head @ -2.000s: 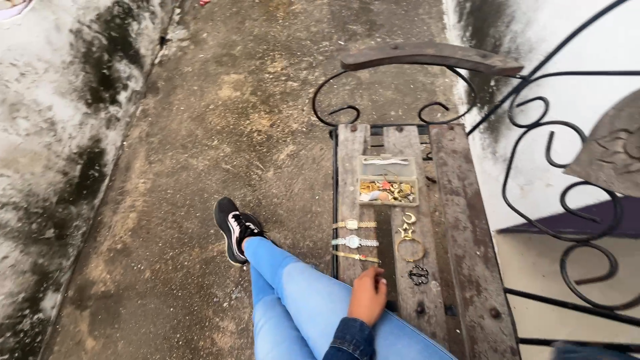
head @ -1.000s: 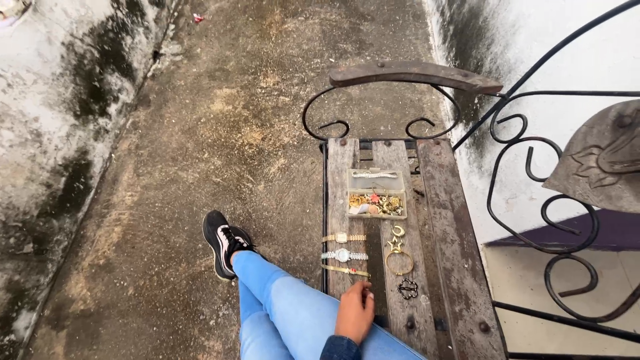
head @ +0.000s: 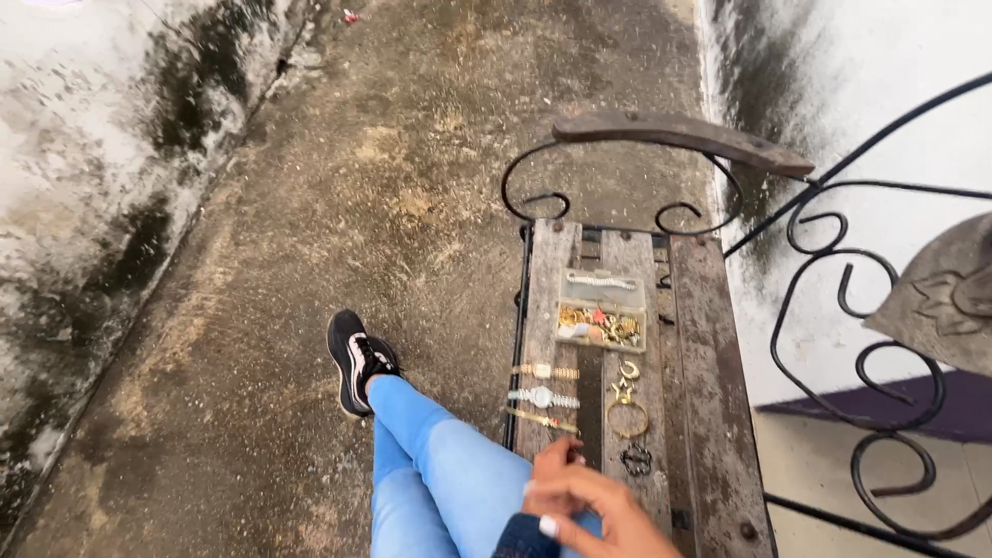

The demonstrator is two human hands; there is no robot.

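Note:
My left hand (head: 559, 457), in a dark denim cuff, rests near the bench edge just below a thin gold bracelet (head: 546, 421); its fingers look loosely bent and are partly covered. My right hand (head: 601, 504) crosses over it from the lower right, fingers apart and nothing visible in it. Above the bracelet lie a silver watch (head: 542, 397) and a gold watch (head: 542, 371). To their right, in a column, are a gold crescent piece (head: 629, 370), a gold star piece (head: 622, 388), a gold bangle (head: 628, 418) and a dark flower-shaped piece (head: 635, 459).
An open clear plastic case (head: 601, 346) of mixed jewelry stands farther up the slatted wooden bench (head: 709, 349). Gaps run between the slats. A curved wooden armrest (head: 674, 132) and black scrolled ironwork (head: 783, 310) border the bench. My crossed legs in blue jeans (head: 457, 457) lie left.
My right hand has come into view from the lower right, over my left hand. The jewelry pieces lie in the same arrangement as before.

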